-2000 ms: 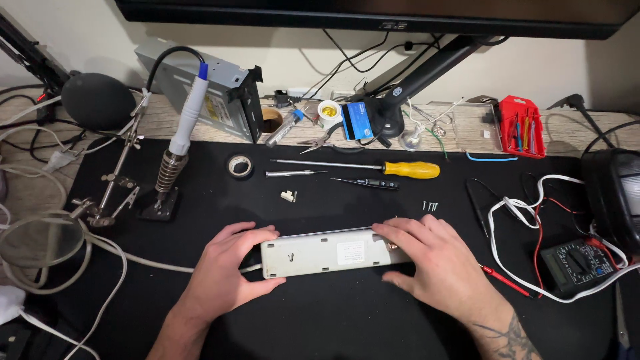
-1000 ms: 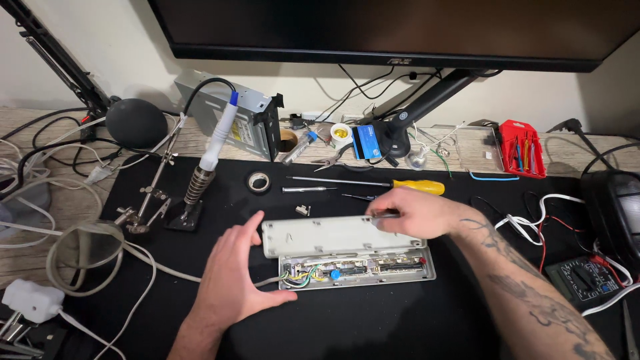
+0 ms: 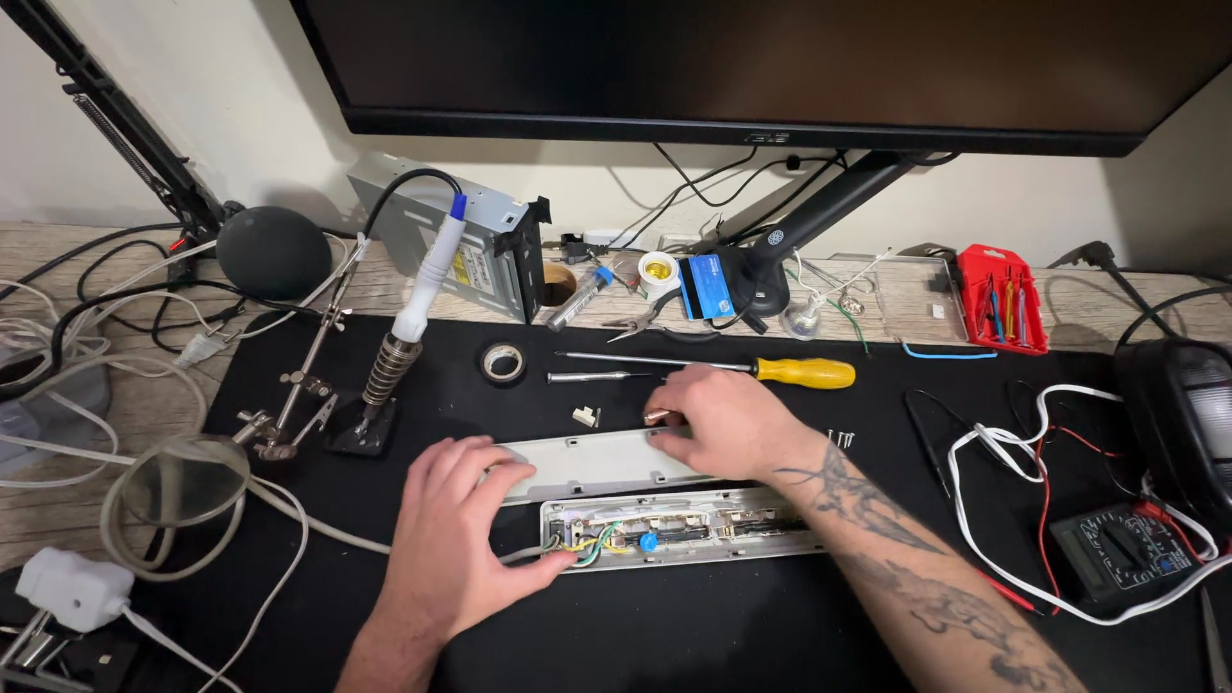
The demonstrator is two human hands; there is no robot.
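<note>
The lower housing of a power strip (image 3: 674, 558) lies on the black mat with its wiring and metal contacts exposed, a blue round component (image 3: 649, 542) among them. Just behind it is the long pale plastic cover (image 3: 587, 464). My left hand (image 3: 462, 529) spans the left ends of both parts, fingers at the cover and thumb by the housing's cable end. Over the cover's right part, my right hand (image 3: 717, 419) pinches a small metallic piece, too hidden to name. A small white connector piece (image 3: 585, 416) and screws (image 3: 842, 440) rest on the mat behind.
Behind the hands lie a yellow-handled screwdriver (image 3: 804, 372), a slim metal screwdriver (image 3: 592, 376) and black tape (image 3: 502, 364). A soldering iron (image 3: 416, 303) stands in its holder at left, near a magnifier (image 3: 188, 478). At right are a multimeter (image 3: 1121, 553) and white cable (image 3: 1001, 568).
The strip was closed between both hands; it now lies apart, wiring exposed, with the cover behind the housing. My right hand has moved behind the housing. The view has shifted.
</note>
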